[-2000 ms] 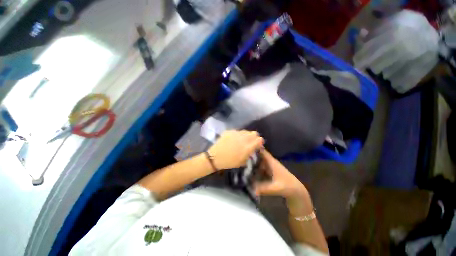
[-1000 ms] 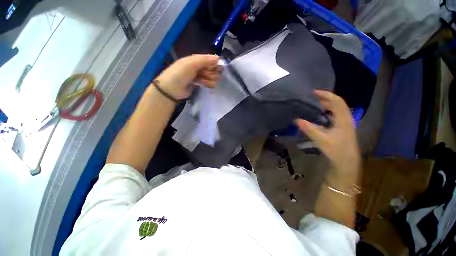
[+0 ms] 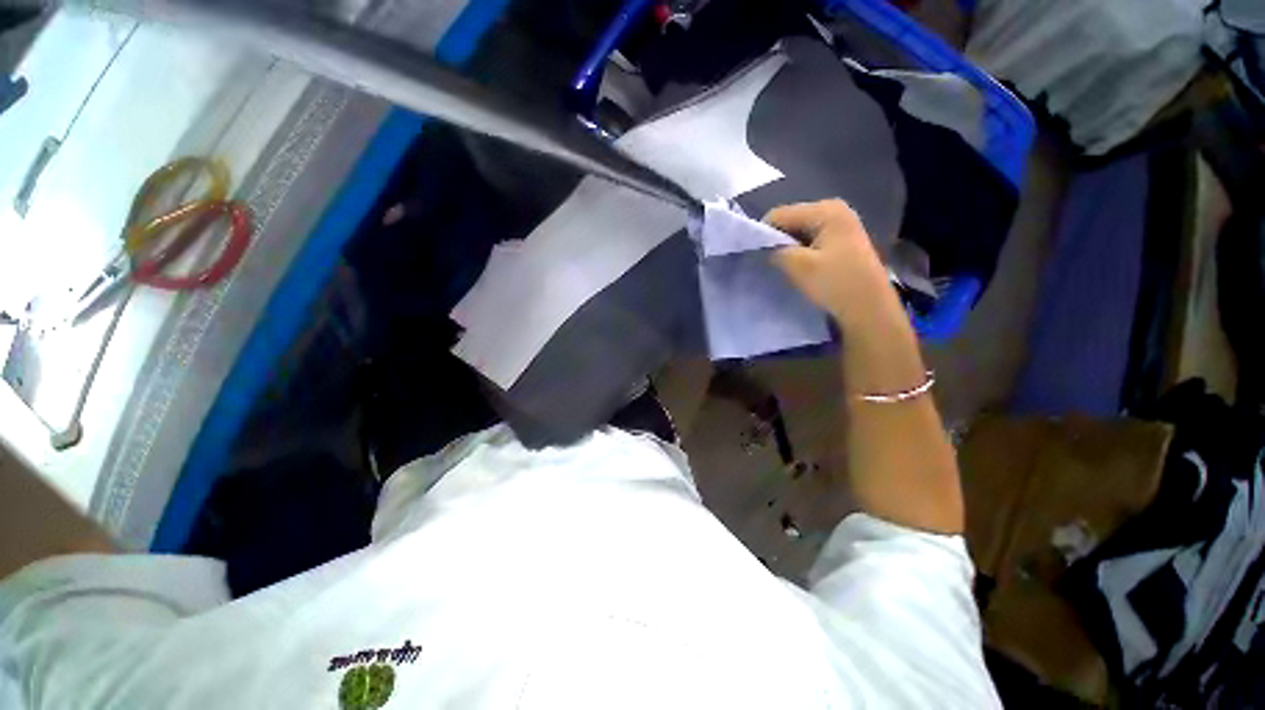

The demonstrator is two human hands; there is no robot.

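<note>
My right hand (image 3: 827, 250) grips a small white sheet (image 3: 760, 312) above the bundle. A long dark strip (image 3: 458, 100) is stretched from the sheet's upper corner to the picture's upper left edge and blurs there. My left hand is out of the picture; only my forearm shows at the left edge. The bundle of cut pieces lies from my lap to the right crate, with pale panels (image 3: 572, 271) on top and dark grey panels (image 3: 835, 132) around and below them.
The white sewing table with its ruler strip and blue rim (image 3: 298, 271) runs along the left. Scissors with yellow and red rings (image 3: 194, 243) lie on it. The blue right crate (image 3: 1020, 132) stands ahead. A brown piece (image 3: 1061, 499) lies at right.
My left hand has left the bundle and gone out of view to the left. My right hand has moved up and left and now holds the white sheet. The dark strip is now stretched out.
</note>
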